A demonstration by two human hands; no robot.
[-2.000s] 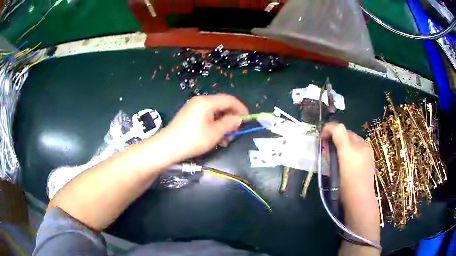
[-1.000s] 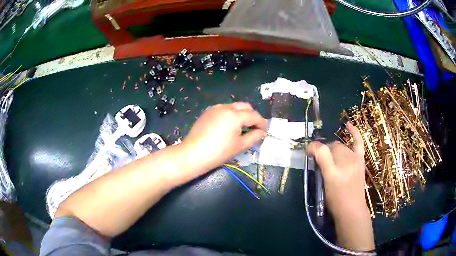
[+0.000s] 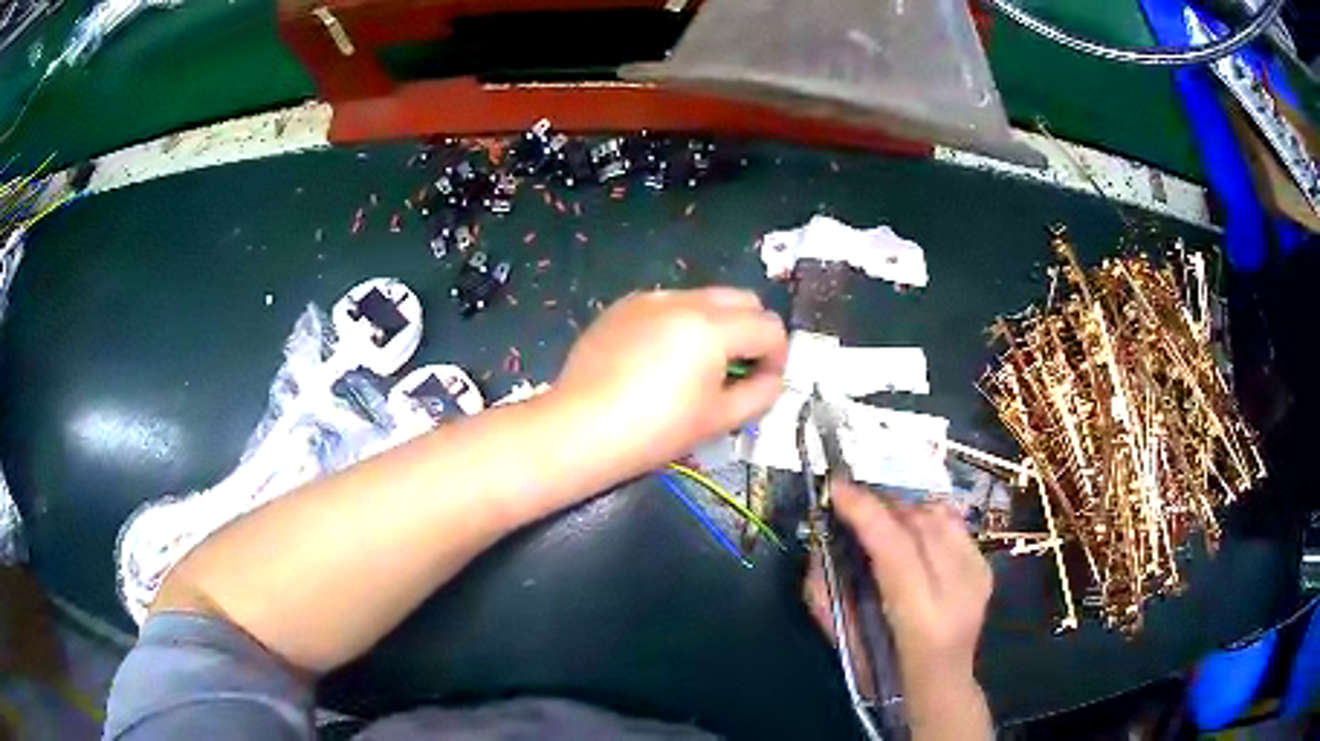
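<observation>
My right hand (image 3: 909,579) holds the dark soldering iron (image 3: 866,623), with the pale feed tube running along it. The iron's tip is over the white tape pieces (image 3: 869,365) at centre right. My left hand (image 3: 680,369) is bare, with fingers pinched together just left of the tape; what is between the fingertips is mostly hidden, and a bit of green shows there. Blue and yellow-green conductors (image 3: 718,507) come out below my left wrist. A dark bar (image 3: 821,301) runs under the tape. The strip ends below the tape are partly hidden by my right hand.
A pile of brass strips (image 3: 1129,434) lies at right. Black switches (image 3: 478,282) and small red-brown bits lie at the back. White plugs (image 3: 379,322) and coiled cord (image 3: 188,536) in clear plastic (image 3: 307,379) lie at left. A red-orange box (image 3: 434,109) and grey translucent hood (image 3: 854,65) stand behind.
My right hand and the iron have moved left and down, with the tip now lower on the tape. My left hand has stayed near the tape's left edge. The view has shifted since the first frame.
</observation>
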